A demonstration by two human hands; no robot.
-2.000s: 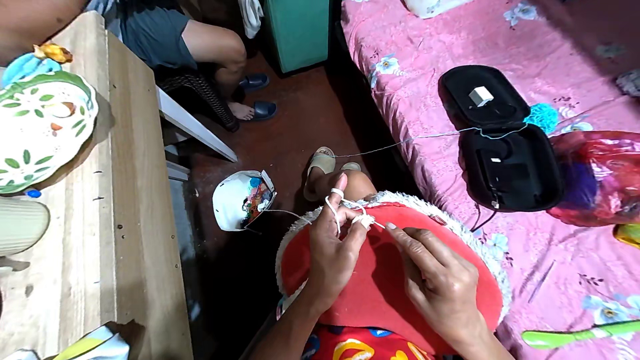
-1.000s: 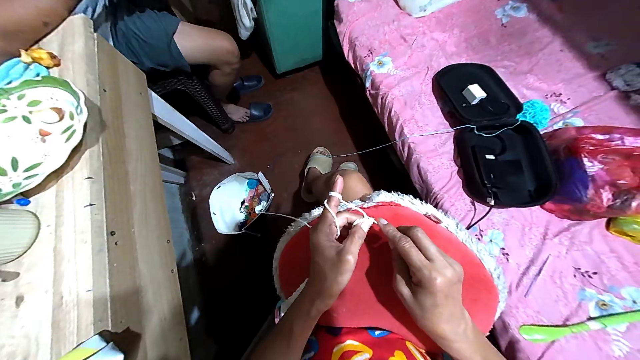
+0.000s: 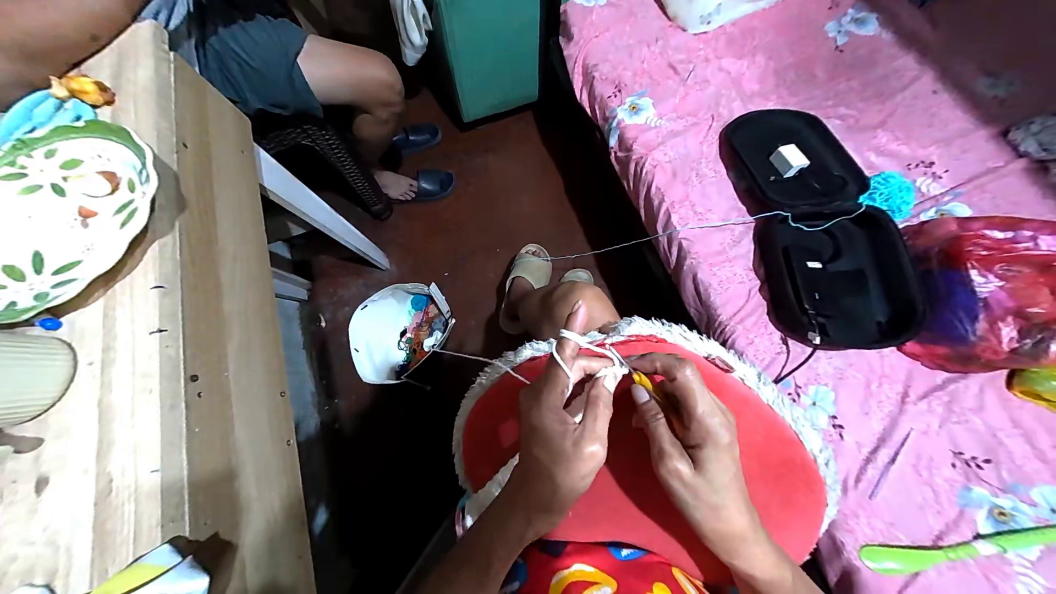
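Note:
My left hand pinches a small piece of white crochet work, with white yarn looped over its raised index finger. Close on its right, my right hand grips a crochet hook with a yellow handle, its tip at the stitches. Both hands are above a red cushion with a fluffy white edge, lying on my lap. A pale strand runs left from the cushion's edge to a white container of colourful bits on the floor.
An open black case, a turquoise yarn ball and a red plastic bag lie on the pink-covered bed. At left, a wooden table holds a leaf-patterned plate. Another person's legs are beyond it.
The yellow handle of the hook now shows at my right fingertips. Both hands stay close together over the cushion.

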